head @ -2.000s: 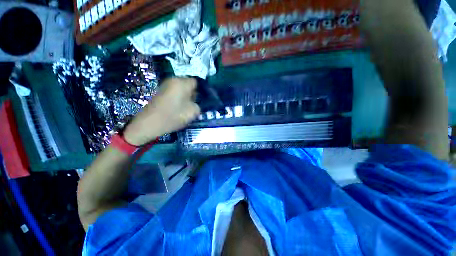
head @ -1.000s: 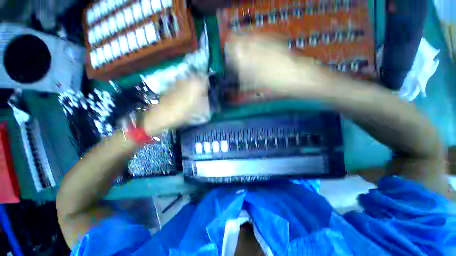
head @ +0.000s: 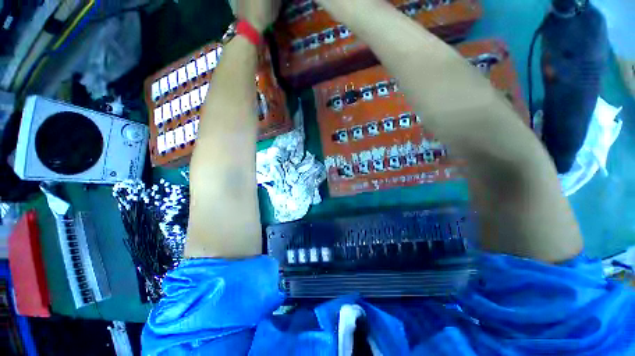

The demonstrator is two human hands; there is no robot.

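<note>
The black slotted jig (head: pixel 278 240) lies in front of me. Several white pads (head: pixel 308 255) sit at the left of its row of dark parts, and a ribbed silver bar (head: pixel 376 286) runs along its near side. Beyond it are an orange-brown component tray (head: pixel 376 149) and another such tray (head: pixel 296 69) further back. My left hand (head: pixel 257 10) is at the top edge beyond the white-pad tray (head: pixel 163 154), with its fingers cut off. My right forearm crosses above the component trays to the top edge. My right hand is out of the picture.
A thick black tool (head: pixel 571 83) stands at the right beside white wrap. A crumpled white cloth (head: pixel 289 177) lies behind the jig. At left are thin black leads with white ends (head: pixel 146 240), a grey box (head: pixel 115 153), a silver-white strip (head: pixel 73 254) and a red object (head: pixel 28 264).
Both arms have reached further forward. My left hand has moved from near the cloth to the top edge; my right hand has left the picture. The view has shifted, showing more of the back.
</note>
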